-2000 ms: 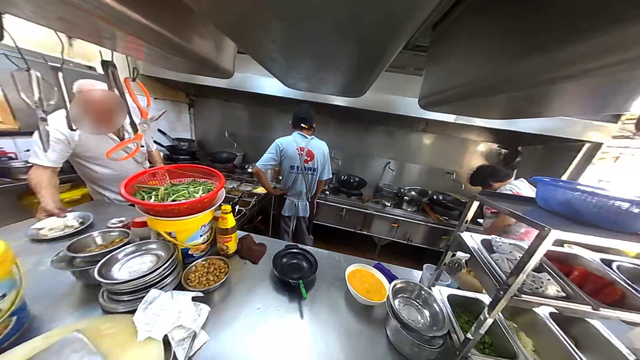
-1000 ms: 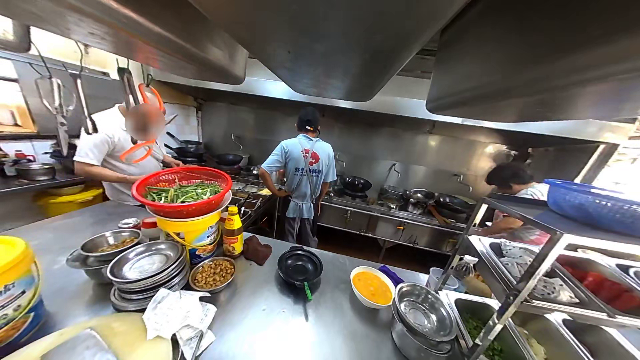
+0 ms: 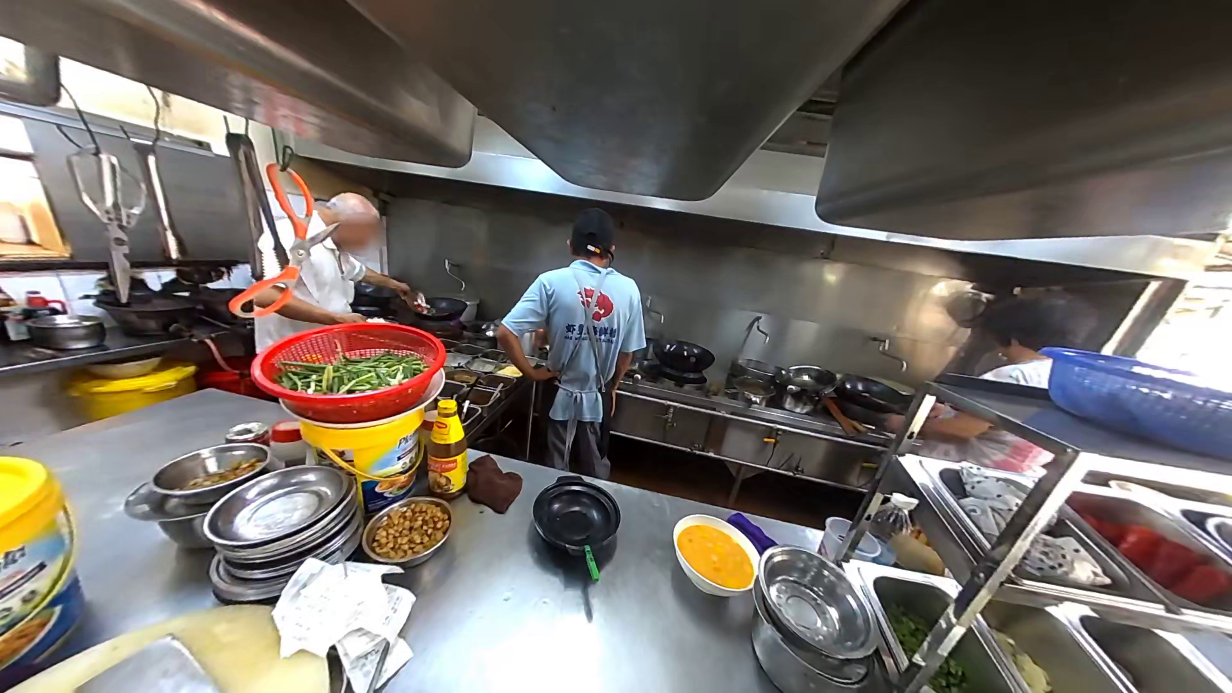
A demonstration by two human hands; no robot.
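Note:
Neither my left hand nor my right hand shows in the head view. On the steel table before me a black bowl (image 3: pixel 577 516) with a green-tipped handle stands near the middle. To its right is a white bowl of orange-yellow liquid (image 3: pixel 714 554), beside nested steel bowls (image 3: pixel 818 602). A steel bowl of browned cubes (image 3: pixel 408 531) stands left of it, next to a sauce bottle (image 3: pixel 447 449). Green vegetables (image 3: pixel 352 373) fill a red colander (image 3: pixel 348 417) on top of a yellow bucket (image 3: pixel 371 454). A cleaver blade (image 3: pixel 152 669) lies on a round cutting board (image 3: pixel 236 647) at the lower left.
Stacked steel plates (image 3: pixel 279 510) and crumpled papers (image 3: pixel 339 606) lie at left. Orange-handled scissors (image 3: pixel 298 252) hang overhead. A person in a blue shirt (image 3: pixel 580 327) stands at the stoves; another person (image 3: pixel 327 274) works at left. At right, a rack (image 3: pixel 1011 525) holds food trays, with a person behind it.
The person at left has turned from the table and now reaches toward the stoves. The person in blue stays with a hand on the hip.

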